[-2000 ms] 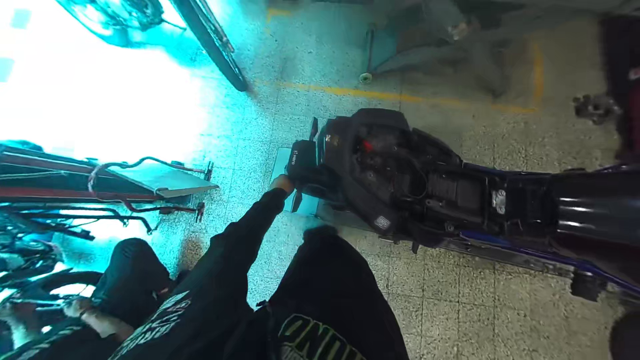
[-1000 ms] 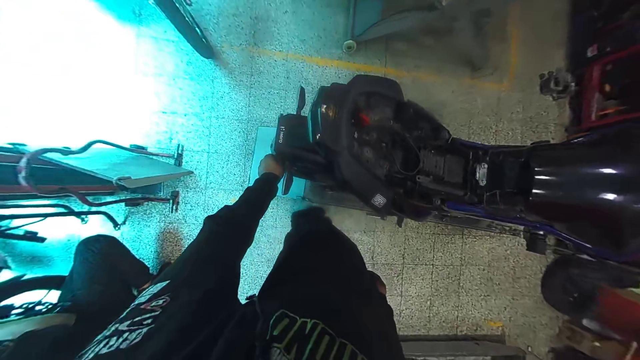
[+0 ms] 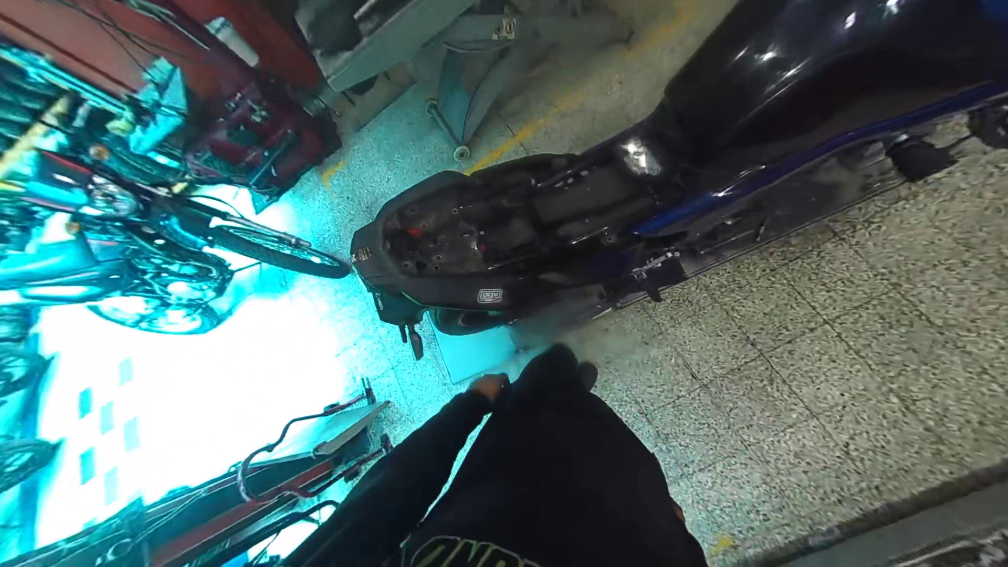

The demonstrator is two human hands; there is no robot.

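Observation:
Across the view stands a motorcycle with its seat off, its bare rear frame [image 3: 543, 213] showing and a dark fuel tank [image 3: 787, 71] at the upper right. Its black tail fairing [image 3: 425, 228] points left, with the rear tyre [image 3: 472, 320] partly visible beneath. My left hand [image 3: 491, 384] hangs at the end of a black sleeve, beside my leg and below the tyre, touching no part of the motorcycle; its fingers are too hidden to read. A thin, pale sheet [image 3: 476, 350] lies on the floor under the tyre. My right hand is hidden behind my body or out of view.
A red-framed lift or stand [image 3: 291, 480] with bent bars is at lower left. Other motorcycles [image 3: 173, 244] stand at far left beside a red cabinet [image 3: 276, 126]. A grey stand with a caster [image 3: 461, 153] is beyond the tail. A ledge [image 3: 906, 520] edges the lower right.
My left hand has let go of the motorcycle's tail end and moved down beside my leg. The view has turned and shifted strongly.

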